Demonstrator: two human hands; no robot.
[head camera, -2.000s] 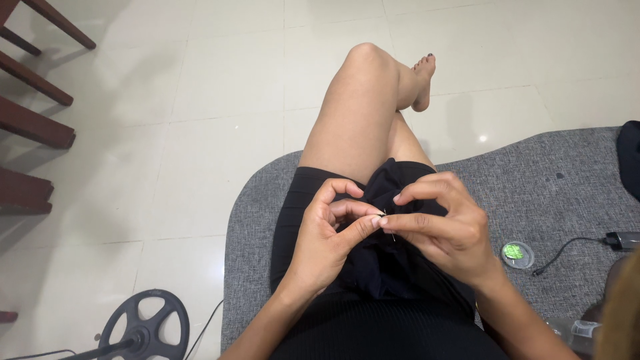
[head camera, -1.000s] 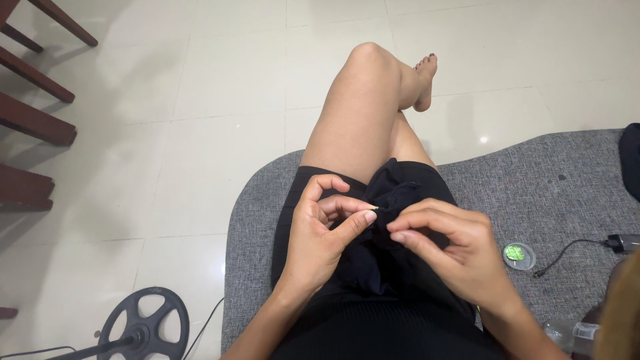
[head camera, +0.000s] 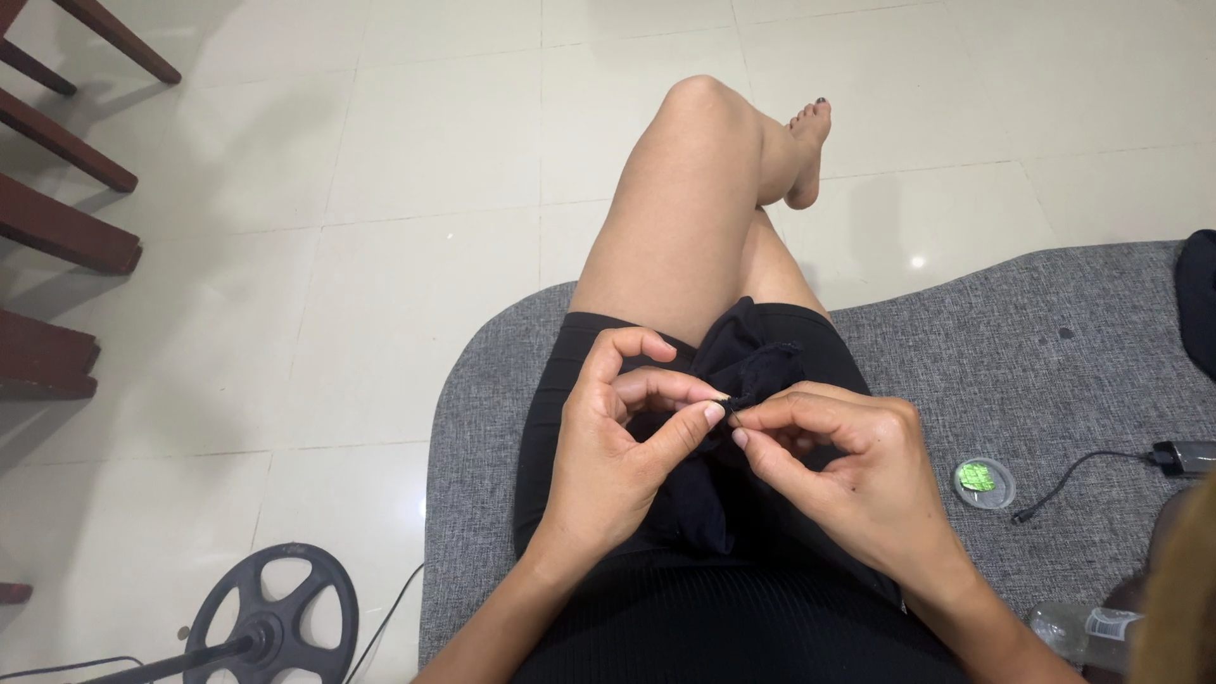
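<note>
A dark navy or black cloth (head camera: 746, 356) lies bunched on my lap, over black shorts. My left hand (head camera: 627, 437) pinches a small fold of it between thumb and index finger. Touching that same spot, my right hand (head camera: 836, 456) has its thumb and index fingertip close together at a thin, pale, needle-like thing that is barely visible. Whether those right fingertips grip it is hard to tell. To the right, a small round clear dish (head camera: 985, 484) with a bright green piece in it rests on the grey seat.
Grey upholstered seat (head camera: 950, 351) under me. On it at right lie a cable (head camera: 1073, 475) with a black device (head camera: 1187, 458), a clear bottle (head camera: 1083, 635) and dark cloth (head camera: 1199, 299). Wooden furniture legs (head camera: 66, 223) stand left; a round black spoked base (head camera: 271, 617) sits lower left.
My right hand moved slightly away from the left fingertips between the two earlier frames, and its fingertips are now back close beside them. My left hand keeps its pinch on the cloth.
</note>
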